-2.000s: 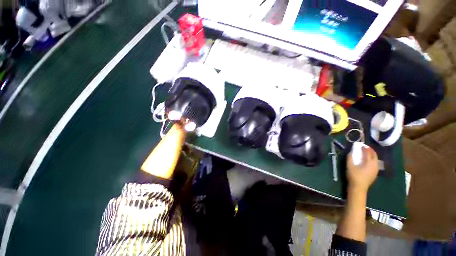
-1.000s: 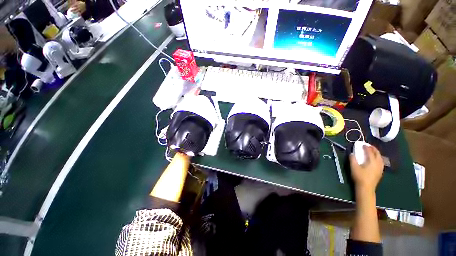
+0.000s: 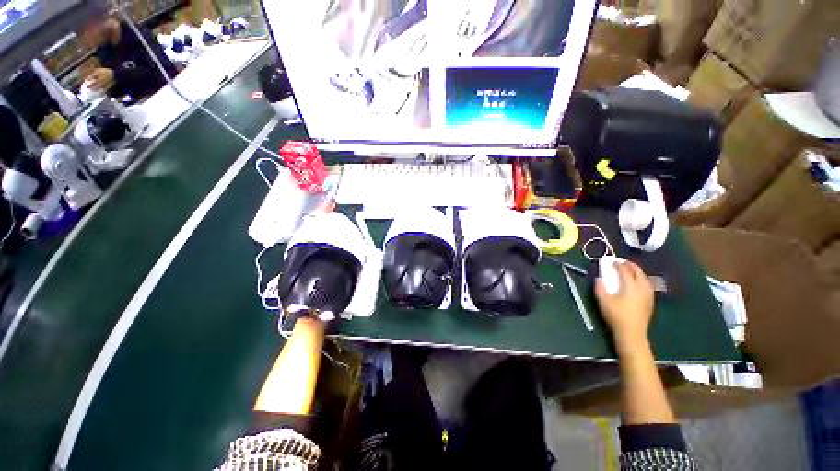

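Three dome cameras with white hoods and glossy black balls stand in a row on the green bench: the left one (image 3: 320, 267), the middle one (image 3: 419, 262) and the right one (image 3: 500, 267). My left hand (image 3: 306, 324) is at the lower front of the left camera's ball; its fingers are mostly hidden under the ball, so its grip is unclear. My right hand (image 3: 626, 292) lies over the white mouse (image 3: 610, 272) at the right. The monitor (image 3: 433, 74) shows large camera pictures and a blue window.
The keyboard (image 3: 424, 187) lies behind the cameras. A yellow tape roll (image 3: 554, 231), a thin silver stick (image 3: 577, 299) and a black printer (image 3: 645, 143) are to the right. A red packet (image 3: 302, 166) stands behind left. Cartons (image 3: 783, 276) are at right; a person (image 3: 124, 60) is at far left.
The view has tilted up and shifted, showing more of the monitor and the far line. My left hand stays at the left camera and my right hand on the mouse.
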